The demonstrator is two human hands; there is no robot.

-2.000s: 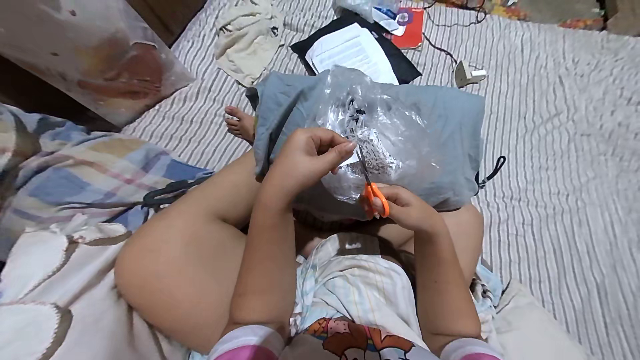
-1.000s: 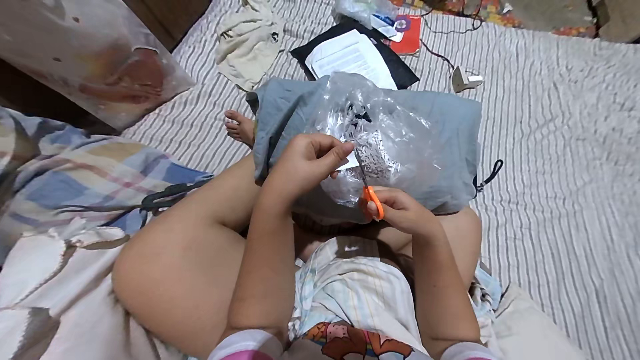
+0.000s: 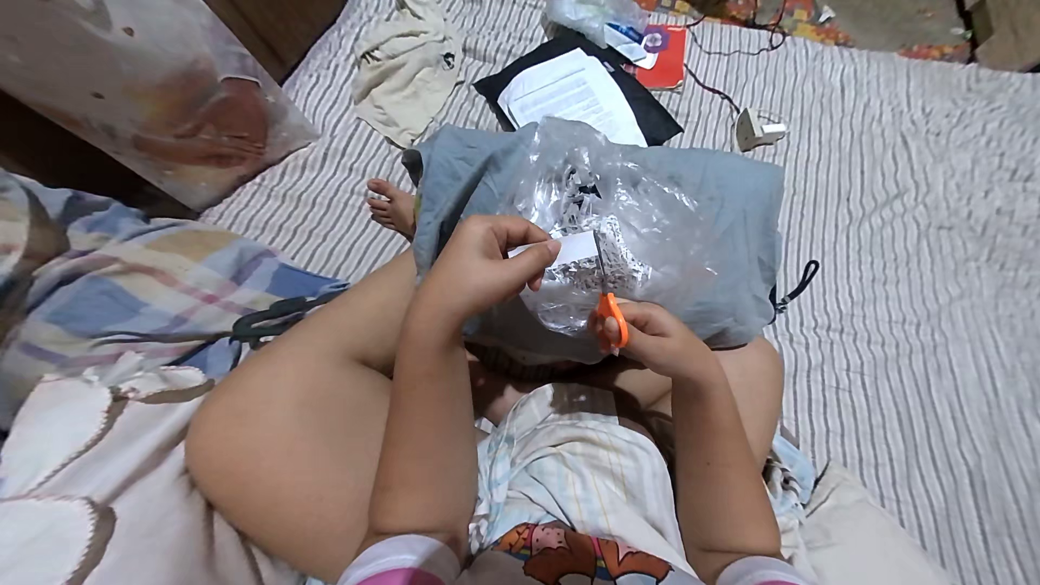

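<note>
Between thumb and fingers, my left hand (image 3: 497, 264) holds a small white strip of paper (image 3: 575, 247). My right hand (image 3: 647, 331) has its fingers in the orange handles of a pair of scissors (image 3: 611, 320). The blades point away from me and meet the right end of the paper. Beneath both hands lies a clear plastic bag (image 3: 662, 219) with many small shredded paper bits (image 3: 621, 262) in it. The bag rests on a grey-blue cloth-covered bundle (image 3: 743, 211) across my lap.
Beyond the bundle are printed sheets (image 3: 569, 93) on a black pouch (image 3: 662, 122), a red booklet (image 3: 668, 61) and a white plug adapter (image 3: 757, 130) with a cable. A beige cloth (image 3: 406, 73) lies on the striped bedsheet (image 3: 910, 244). A plaid blanket (image 3: 179, 276) is at the left.
A white paper strip now shows more plainly between my left fingers and the scissors. Both hands stay in nearly the same place over the bag.
</note>
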